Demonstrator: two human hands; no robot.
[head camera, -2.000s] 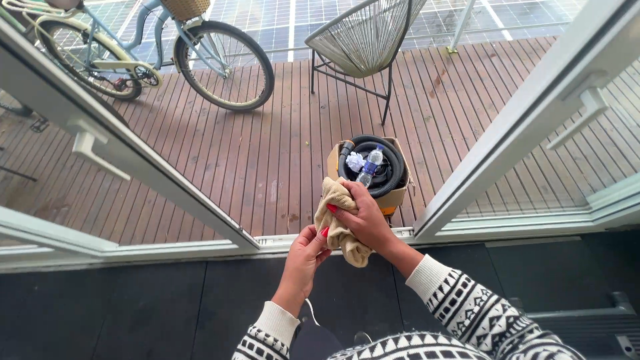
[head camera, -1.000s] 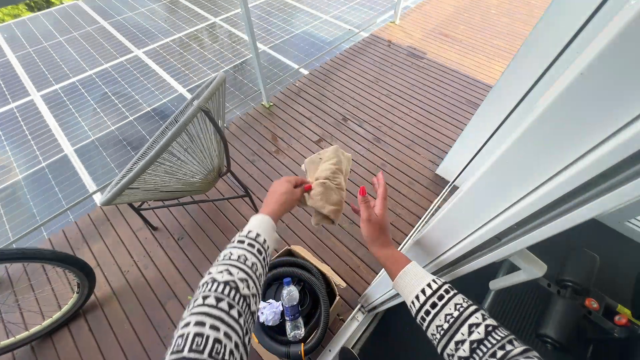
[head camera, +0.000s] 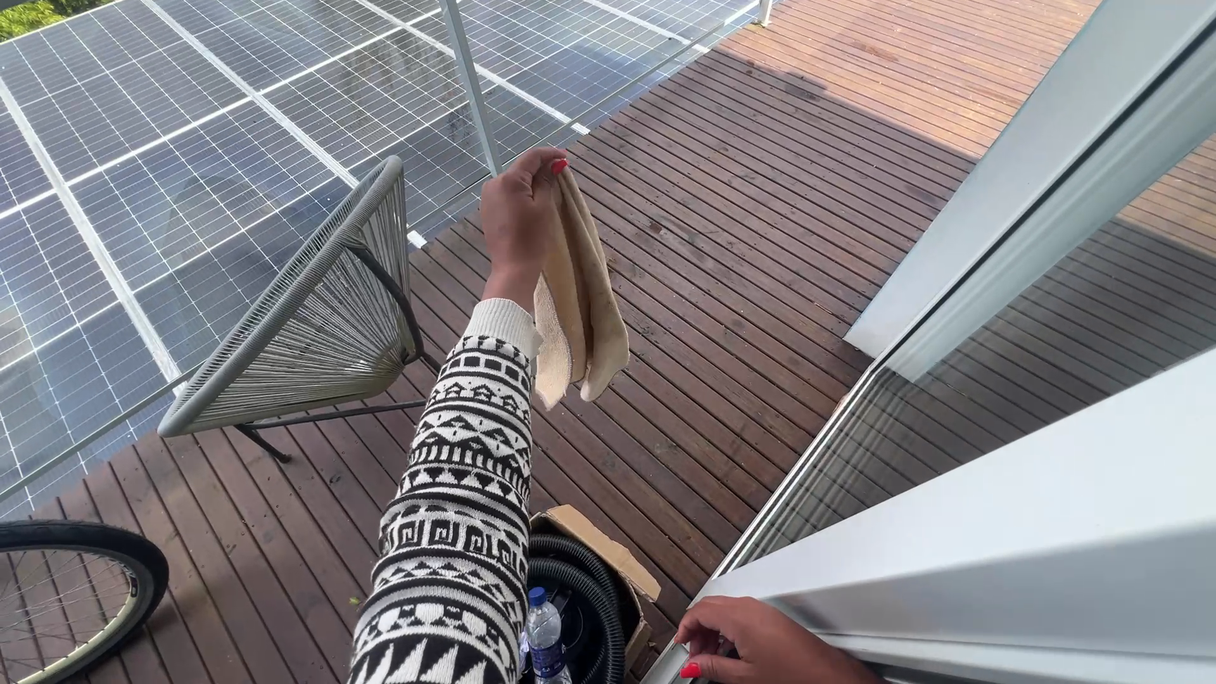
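My left hand (head camera: 518, 214) is raised over the wooden deck at arm's length, its fingers closed on the top of a beige cloth (head camera: 579, 294) that hangs down in folds. Low at the right, my right hand (head camera: 760, 641) is beside the white door frame, fingers curled; whether it touches the frame I cannot tell. Below my left sleeve stands a cardboard box (head camera: 608, 546) with a black corrugated hose (head camera: 608, 594) coiled in it and a clear plastic bottle (head camera: 544, 632) on top.
A grey woven cord chair (head camera: 294, 332) stands on the deck (head camera: 684, 361) at the left, with a bicycle wheel (head camera: 81, 598) nearer. A metal railing post (head camera: 470, 85) rises before solar panels (head camera: 218, 142). The white door frame (head camera: 1026, 513) runs along the right.
Over the last second my left hand has moved outward with the cloth, which now hangs longer. My right hand has dropped from near the cloth to beside the door frame.
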